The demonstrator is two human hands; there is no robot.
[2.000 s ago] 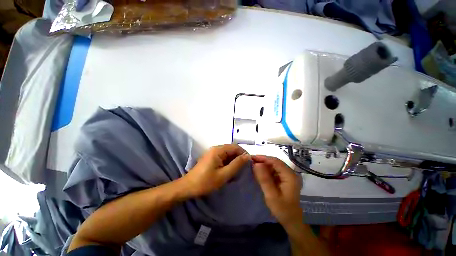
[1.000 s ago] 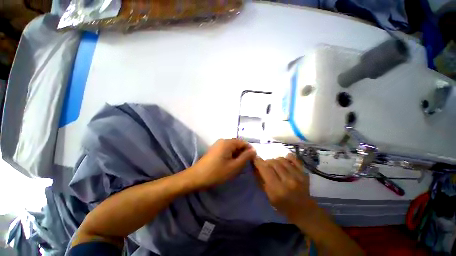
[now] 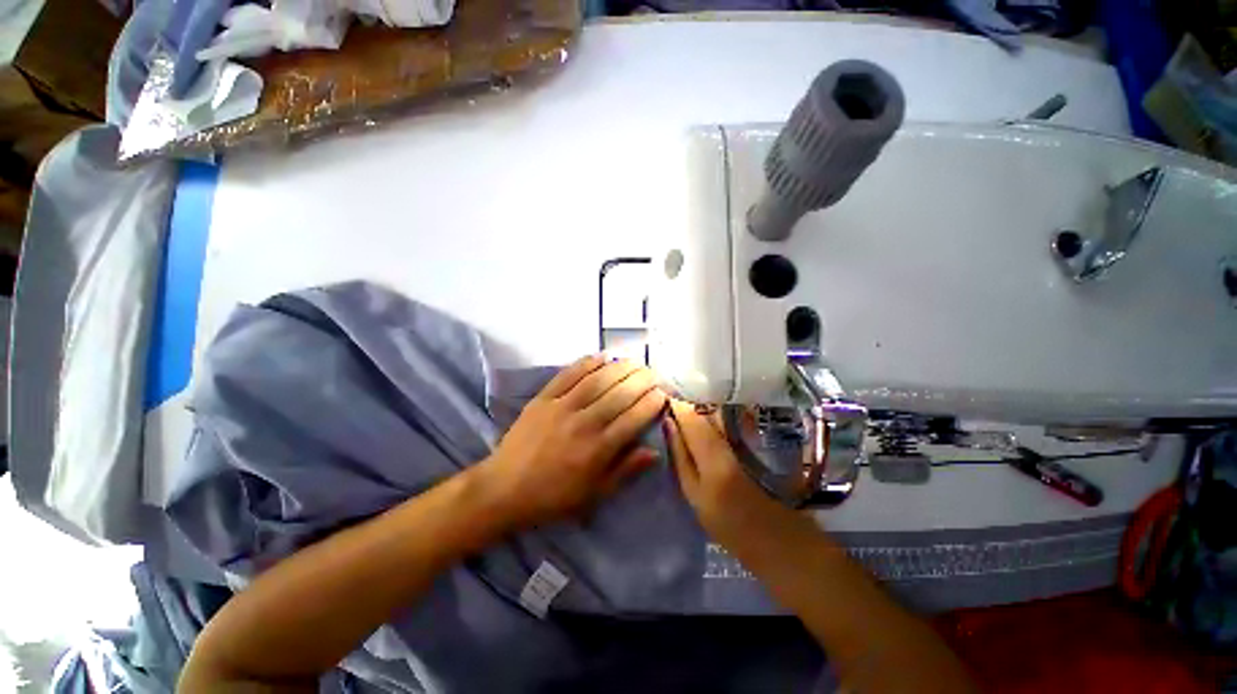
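A blue-grey garment [image 3: 353, 393] lies crumpled on the white table, left of the sewing machine head [image 3: 923, 258], and hangs over the front edge. My left hand [image 3: 577, 434] lies on the cloth with fingers bent at its upper edge, just left of the lit needle area. My right hand [image 3: 705, 468] holds the cloth edge close beside it, under the end of the machine head. The needle and presser foot are hidden by the head and fingers. A white care label [image 3: 543, 587] shows on the cloth below my left hand.
Dark-red snips [image 3: 1058, 479] lie on the machine bed at right. Red scissor handles [image 3: 1150, 542] are at the right edge. A brown plastic-wrapped board [image 3: 407, 75] with white scraps is behind left. Red cloth [image 3: 1072, 648] is lower right. A grey ribbed knob [image 3: 830, 136] stands on the head.
The view has shifted, so the machine head appears further left and nearer my hands. Both hands have gone from pinching the cloth edge near the front to lying at the needle area with the cloth.
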